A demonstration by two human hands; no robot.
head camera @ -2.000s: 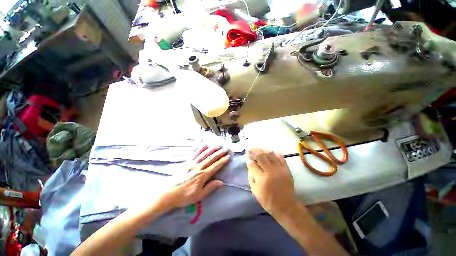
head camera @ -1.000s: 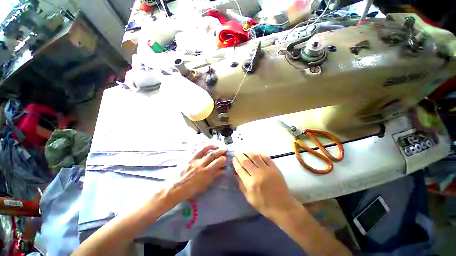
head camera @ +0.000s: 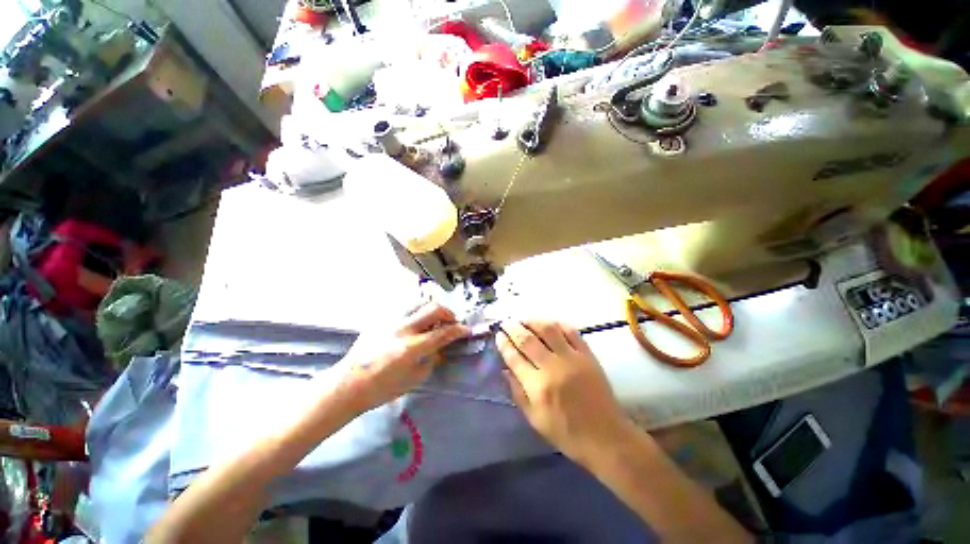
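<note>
A light grey-blue garment panel [head camera: 351,446] lies on the white table and hangs over its front edge. It bears a red-pink and green emblem [head camera: 404,446]. My left hand [head camera: 410,351] has its fingertips together on the cloth just left of the presser foot [head camera: 484,292], pinching a fold or small whitish piece. My right hand [head camera: 553,372] rests on the panel right of it, fingers bent, fingertips just below the presser foot. The cloth edge under the fingertips is partly hidden. The cream-beige sewing machine head [head camera: 659,181] stands behind the hands.
Orange-handled scissors [head camera: 675,319] lie right of my right hand, blades towards the needle. A smartphone [head camera: 792,455] lies on dark cloth at lower right. Red cloth [head camera: 495,72] is behind the machine. Grey-blue cloth [head camera: 133,436] hangs left of the table. A bobbin tray [head camera: 888,303] is at the right end.
My left hand has drawn back from lying flat, and its fingers now pinch at the cloth. The panel and emblem have shifted slightly. My right hand first moved left and has since stayed nearly still.
</note>
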